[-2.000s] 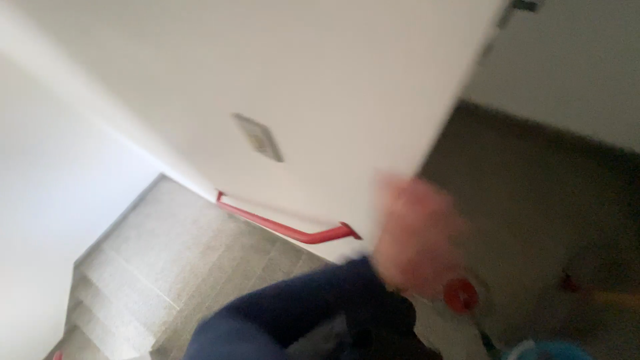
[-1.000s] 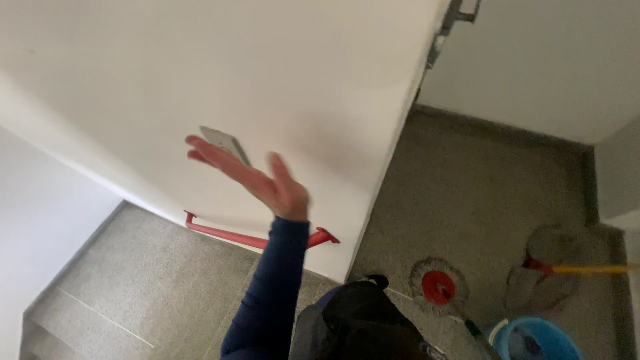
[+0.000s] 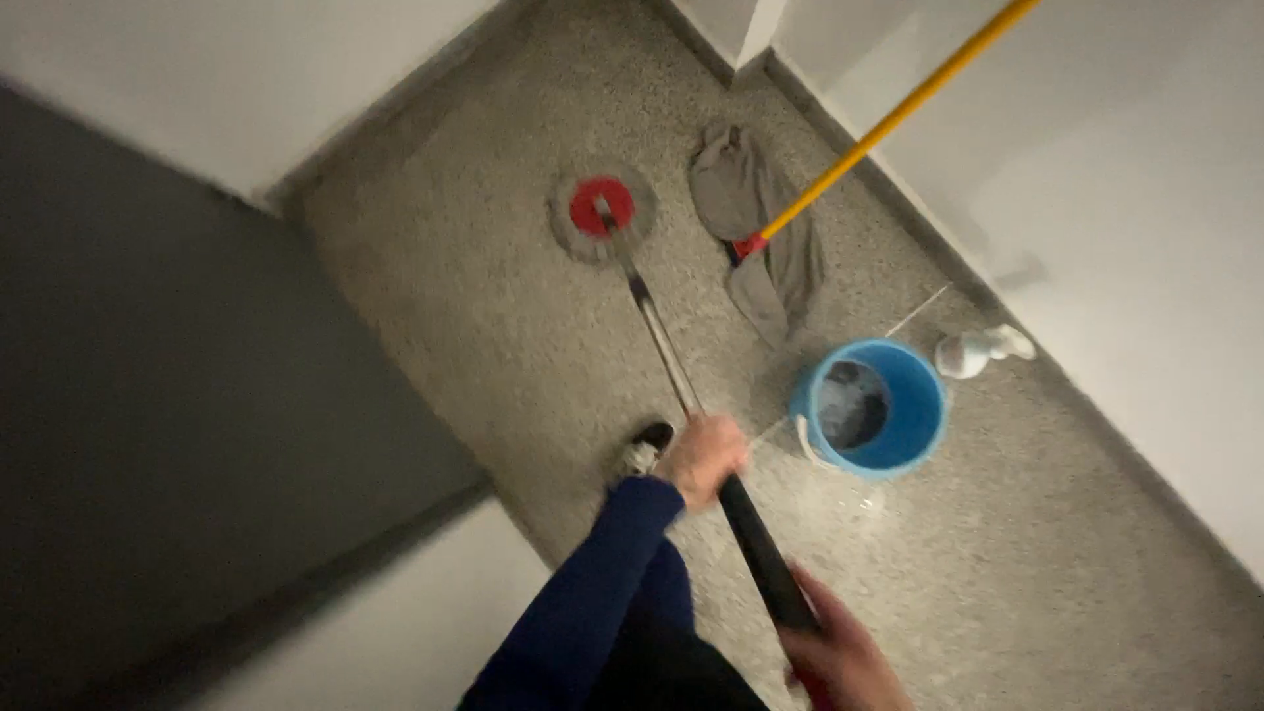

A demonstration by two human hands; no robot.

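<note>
A round mop (image 3: pixel 668 346) with a red disc head and grey fringe rests on the speckled floor. Around its metal pole, just above the black grip, my left hand (image 3: pixel 705 460) is closed. Lower down, my right hand (image 3: pixel 839 642) grips the dark handle near its end, slightly blurred. To the right of the pole stands a blue bucket (image 3: pixel 923 420) with dark, foamy water in it and a white handle. A grey cloth (image 3: pixel 736 188) lies beside the mop head, under the red fitting of a yellow pole (image 3: pixel 894 114).
A spray bottle (image 3: pixel 970 354) is by the right wall, beside the bucket. A wall corner (image 3: pixel 736 74) juts in at the top. My shoe (image 3: pixel 647 444) is near the pole. White wall and a dark grey surface (image 3: pixel 178 415) border the floor on the left.
The view has swung right, away from the red handrail and stairs. One hand was raised with spread fingers before the wall; now both hands hold the mop, which earlier had no hand visible on it.
</note>
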